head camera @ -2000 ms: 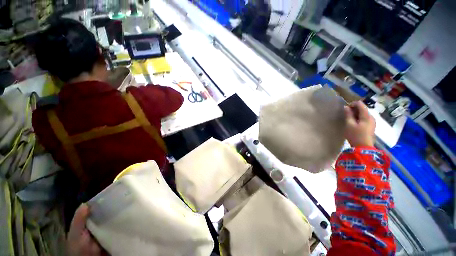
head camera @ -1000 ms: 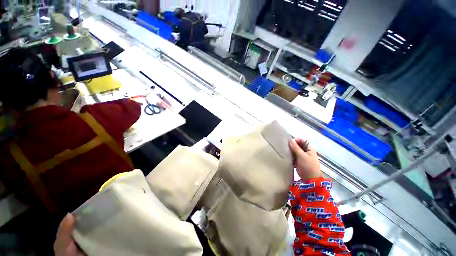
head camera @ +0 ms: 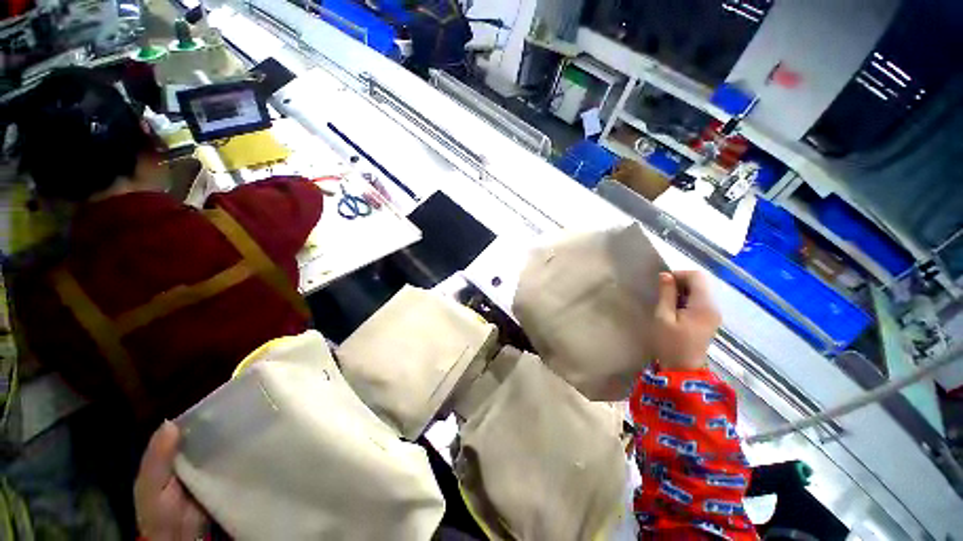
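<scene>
My left hand (head camera: 167,491) is at the lower left, gripping the edge of a beige fabric piece (head camera: 317,449) with a bit of yellow edge at its top. My right hand (head camera: 684,317), in a red patterned sleeve, pinches the right edge of another beige piece (head camera: 591,306) and holds it up over the bench. Two more boxy beige pieces lie between them: one in the middle (head camera: 414,357) and one lower down (head camera: 541,449), which has a yellow edge at its lower left. My left fingertips are partly hidden by the fabric.
A coworker in a maroon top (head camera: 180,285) sits at left. Their table (head camera: 364,238) holds blue-handled scissors (head camera: 355,206), a yellow stack (head camera: 251,151) and a small screen (head camera: 224,109). A long white bench (head camera: 454,164) runs diagonally. Blue bins (head camera: 808,291) and shelves stand at right.
The right-hand piece first came left and down over the lower piece, then moved slightly up and right off it. The left hand keeps its hold. The camera view has shifted.
</scene>
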